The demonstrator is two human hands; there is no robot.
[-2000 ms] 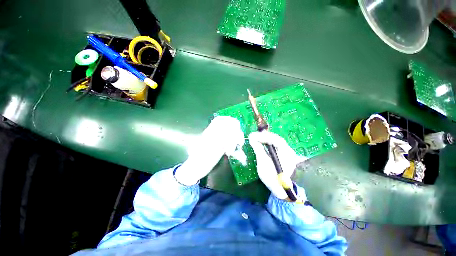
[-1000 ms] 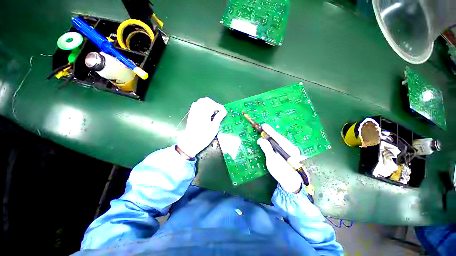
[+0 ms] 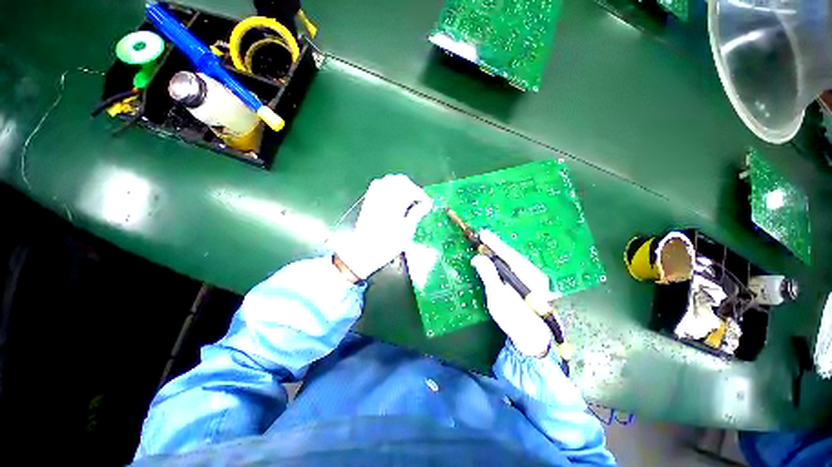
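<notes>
A green circuit board (image 3: 529, 246) lies tilted on the green mat, solder side up. My right hand (image 3: 515, 296), in a white glove, holds a soldering iron (image 3: 504, 272) with a black and yellow handle; its tip is at the board's upper left part. My left hand (image 3: 385, 223), also gloved in white, is at the board's left edge with its fingers closed together near the iron tip. A thin strand of solder wire (image 3: 345, 217) shows beside the back of my left hand. What its fingertips hold is too small to tell.
A black tray (image 3: 265, 150) at upper left holds a blue desoldering pump (image 3: 205, 59), a white bottle (image 3: 214, 108) and a yellow ring (image 3: 265, 27). Right are a tip-cleaning pot (image 3: 673, 256) and another tray (image 3: 753, 342). Other boards (image 3: 506, 36) and a clear hood (image 3: 762, 73) lie beyond.
Since the first frame, the iron tip has come down onto the board's upper left part, and my left hand has moved to the board's left edge. The view has shifted slightly.
</notes>
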